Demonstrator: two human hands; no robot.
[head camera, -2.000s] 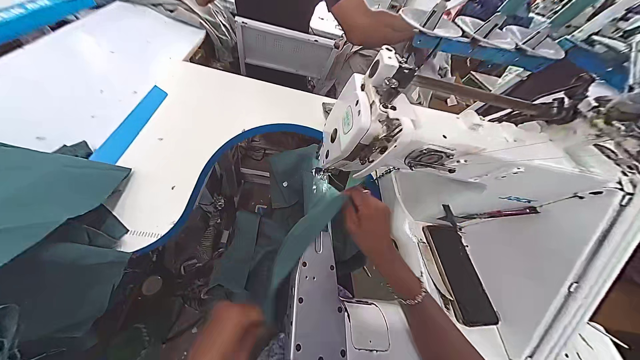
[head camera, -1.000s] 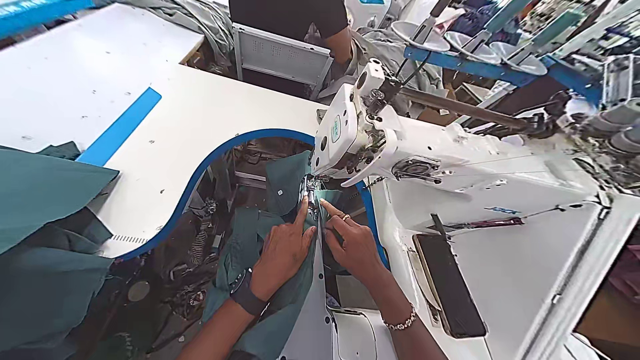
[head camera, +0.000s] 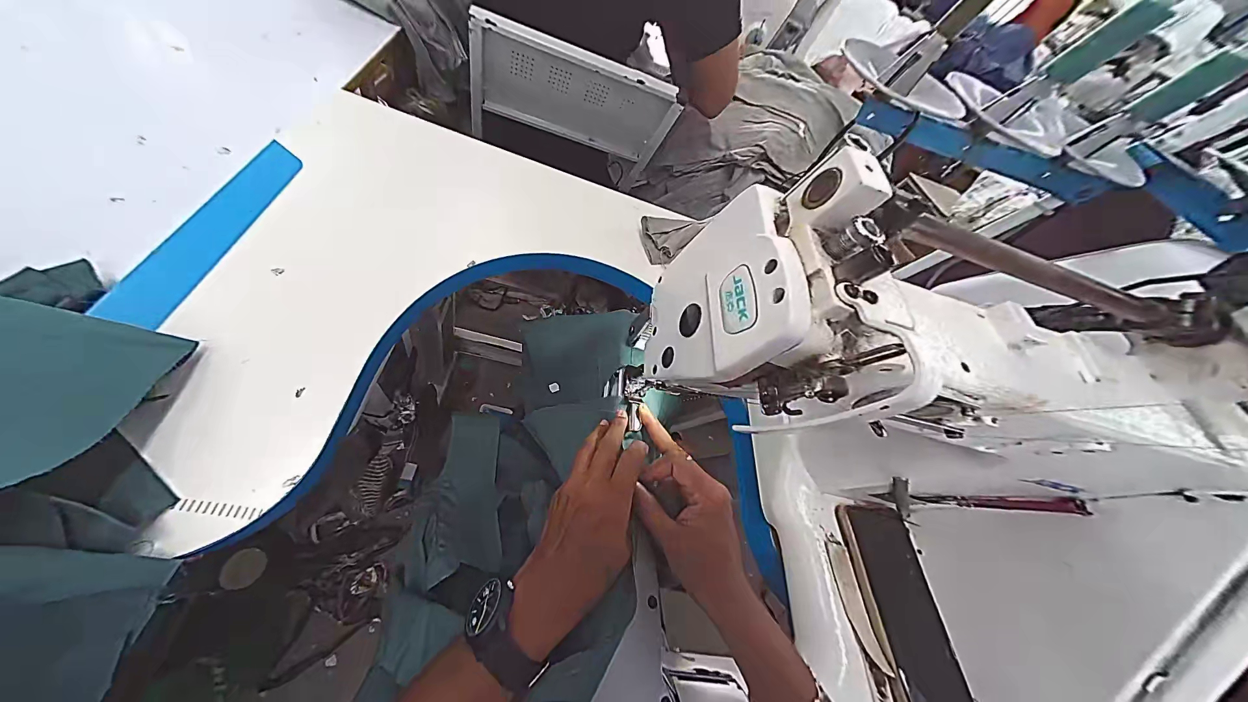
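Observation:
A white Jack sewing machine head (head camera: 741, 292) reaches in from the right, its lit needle and presser foot (head camera: 632, 390) over dark green fabric (head camera: 575, 351). My left hand (head camera: 585, 517), with a black watch on the wrist, lies on the fabric just in front of the foot, fingertips close to it. Beside it on the right, my right hand (head camera: 692, 517) presses its index finger near the foot, its other fingers curled. Both hands touch the cloth at the narrow machine bed (head camera: 639, 624). The fabric under the palms is mostly hidden.
A white table (head camera: 322, 224) with a blue-edged curved cutout surrounds the bed on the left. Green fabric pieces (head camera: 78, 390) lie at its left. A dark phone-like slab (head camera: 907, 595) rests at right. Beyond the table is a person's arm (head camera: 712, 78) near a grey metal panel (head camera: 575, 88).
Two seconds ago my left hand was low and blurred, and my right held a fabric strip beside the foot. Both hands came together at the foot by one second ago and remain there.

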